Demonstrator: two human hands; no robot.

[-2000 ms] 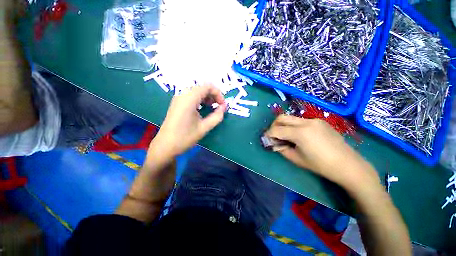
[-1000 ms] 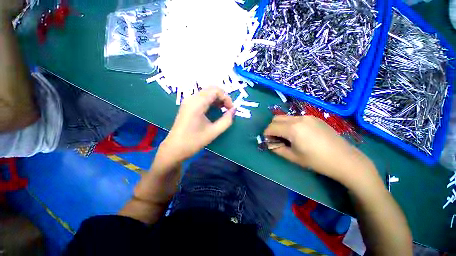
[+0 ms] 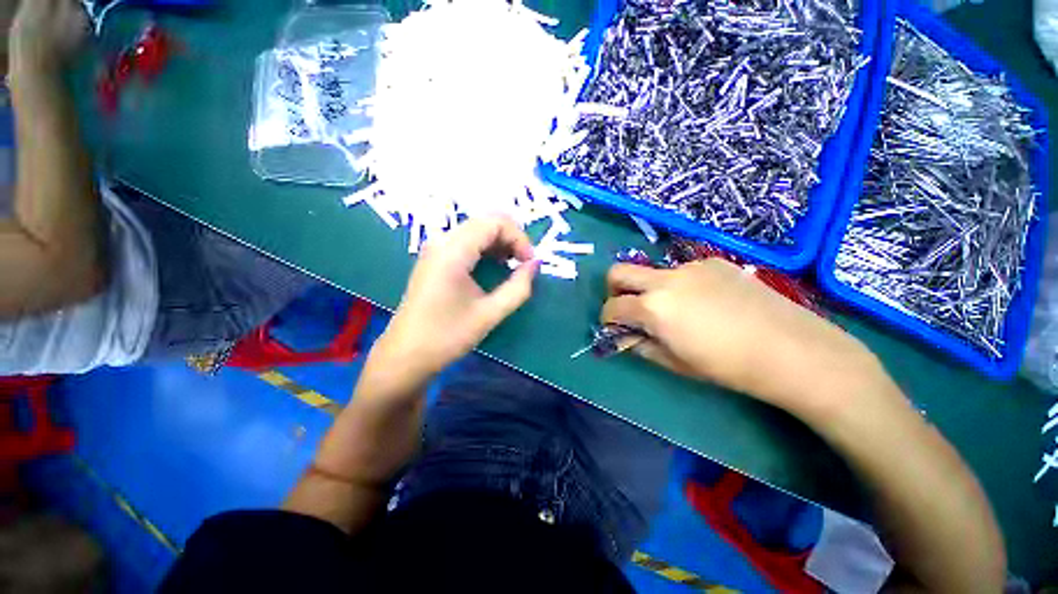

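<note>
My left hand [image 3: 470, 279] is at the lower edge of the bright white pile [image 3: 464, 110], thumb and fingertip pinched on a small white sleeve [image 3: 517, 265]. My right hand [image 3: 696, 313] is curled around a dark and silver metal tool [image 3: 613, 338], mostly hidden by the fingers. A thin silver rod end [image 3: 582, 352] sticks out to its left. The hands are apart. Fine red pieces [image 3: 783, 282] lie in a heap just beyond my right hand, partly covered by it. A few loose white sleeves [image 3: 559, 269] lie right of my left fingertips.
A blue bin [image 3: 696, 232] of short metal tubes and another blue bin [image 3: 928, 337] of long thin rods stand at the back right. A clear plastic box [image 3: 308, 110] is left of the pile. White pieces [image 3: 1050, 447] lie at the right edge. Another person's arm [image 3: 52, 209] is at left.
My right hand has shifted slightly left, and a thin rod end now shows at the tool. My left hand has moved slightly down. The other person's arm has moved.
</note>
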